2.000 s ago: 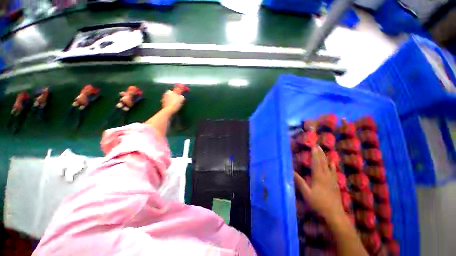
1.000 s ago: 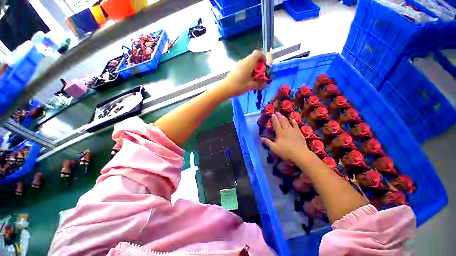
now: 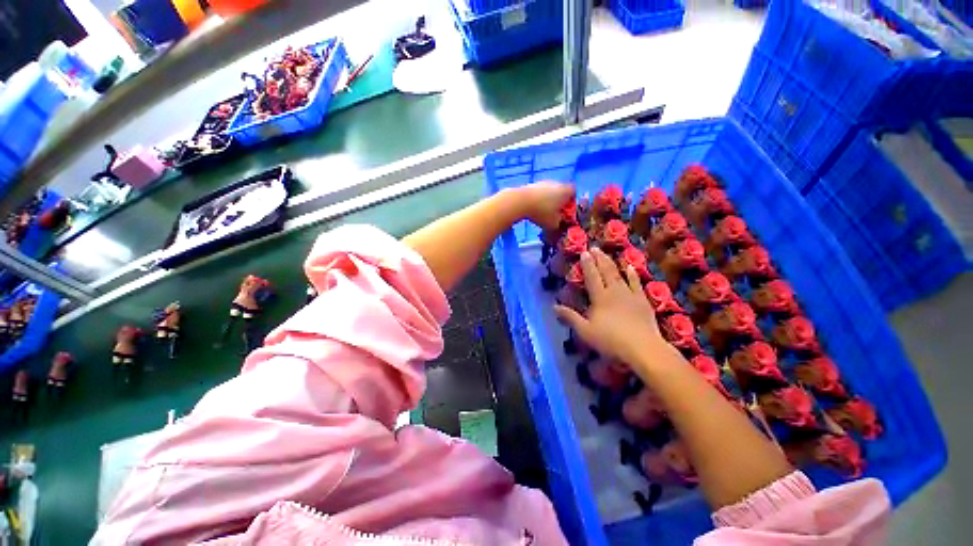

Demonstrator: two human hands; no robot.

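Red-headed figures [image 3: 713, 288] lie in close rows in a large blue crate [image 3: 907, 411], heads up, on a white liner [image 3: 619, 501]. My left hand [image 3: 542, 205] is at the crate's far left corner, its fingers on a figure [image 3: 568, 213] at the end of the leftmost row. The figure's lower part is hidden. My right hand [image 3: 619, 309] lies spread, palm down, on the figures of the left row, holding none up. Both hands are bare, with pink sleeves.
Spaced figures [image 3: 126, 343] lie on the green belt [image 3: 192, 373] at left. A black tray [image 3: 229, 219] stands by the metal rail [image 3: 411, 171]. A dark grid tray [image 3: 469, 368] with a pale green slip [image 3: 478, 430] is left of the crate. Stacked blue crates [image 3: 886, 203] stand right.
My left hand has lowered its figure from above the crate's far left corner into the leftmost row. My right hand has stayed nearly in place. Belt figures appear further right.
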